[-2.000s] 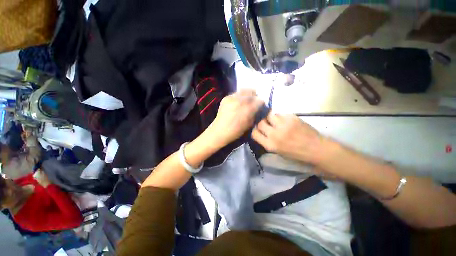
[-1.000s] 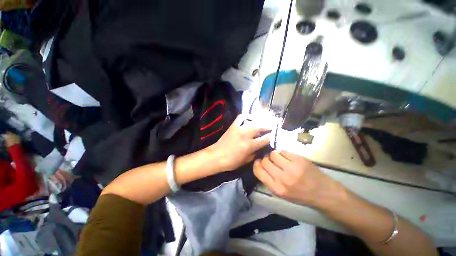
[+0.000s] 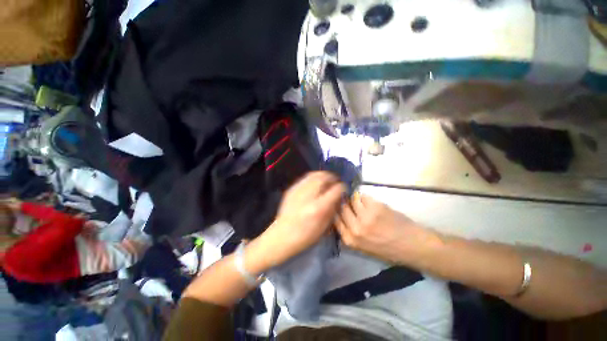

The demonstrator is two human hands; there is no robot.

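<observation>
The black garment piece (image 3: 200,60) with red line print lies heaped left of the machine's needle area. A grey piece (image 3: 299,283) hangs from it below my hands. My left hand (image 3: 309,206) pinches the cloth edge just below the brightly lit needle area. My right hand (image 3: 366,223) is beside it, almost touching, its fingertips on the same dark edge. Both hands' fingertips partly hide the edge. The sewing machine (image 3: 452,40) has a white head with a teal edge. Its presser foot area is blurred by glare.
Dark red-brown snips (image 3: 474,154) and a black scrap (image 3: 536,148) lie on the machine bed at right. A black strip (image 3: 373,285) lies on the white lap cloth (image 3: 419,310). A person in red (image 3: 46,250) is at the far left, near another machine (image 3: 66,136) and piled cloth pieces.
The camera view has shifted, so the machine head sits differently in the picture. My hands have drawn slightly back from the needle area with the cloth edge and are closer together.
</observation>
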